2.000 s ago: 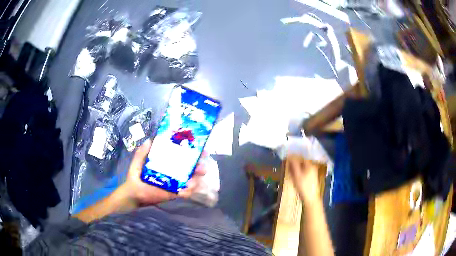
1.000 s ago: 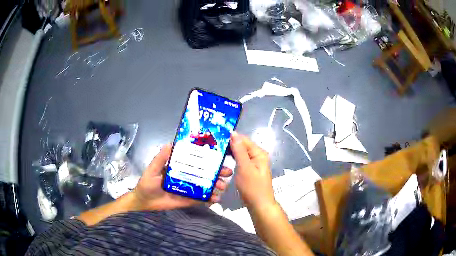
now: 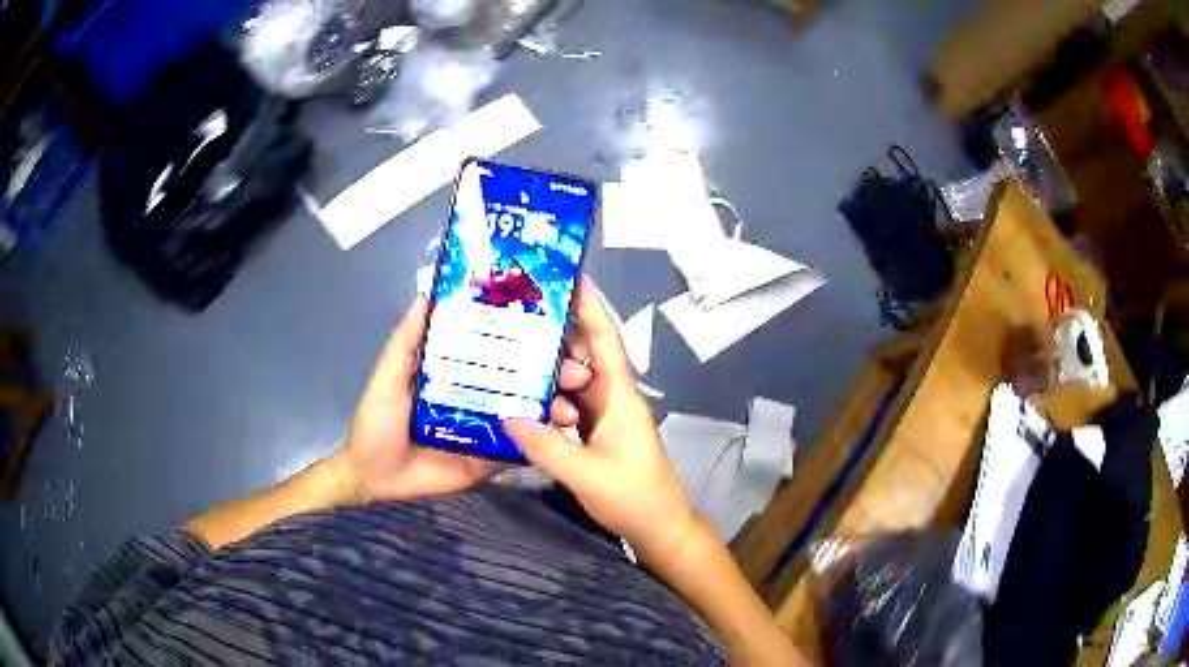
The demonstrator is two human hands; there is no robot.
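A smartphone (image 3: 506, 313) with a lit blue and white screen is held upright in front of my body. My left hand (image 3: 398, 424) is around its left side and lower back. My right hand (image 3: 602, 424) is at its right side and lower right corner, with the thumb over the bottom of the screen and fingers against the edge. The back of the phone is hidden.
White paper pieces (image 3: 743, 280) lie on the grey floor (image 3: 769, 143). A shiny black bag (image 3: 202, 183) is at the left. A tangled black cord heap (image 3: 900, 228) lies at the right, near a wooden table (image 3: 932, 430) bearing dark cloth, papers and a white roll.
The view has turned right, so the black bag now shows at the left and the table at the right. My right hand has come from the table to the phone, its thumb now over the lower screen.
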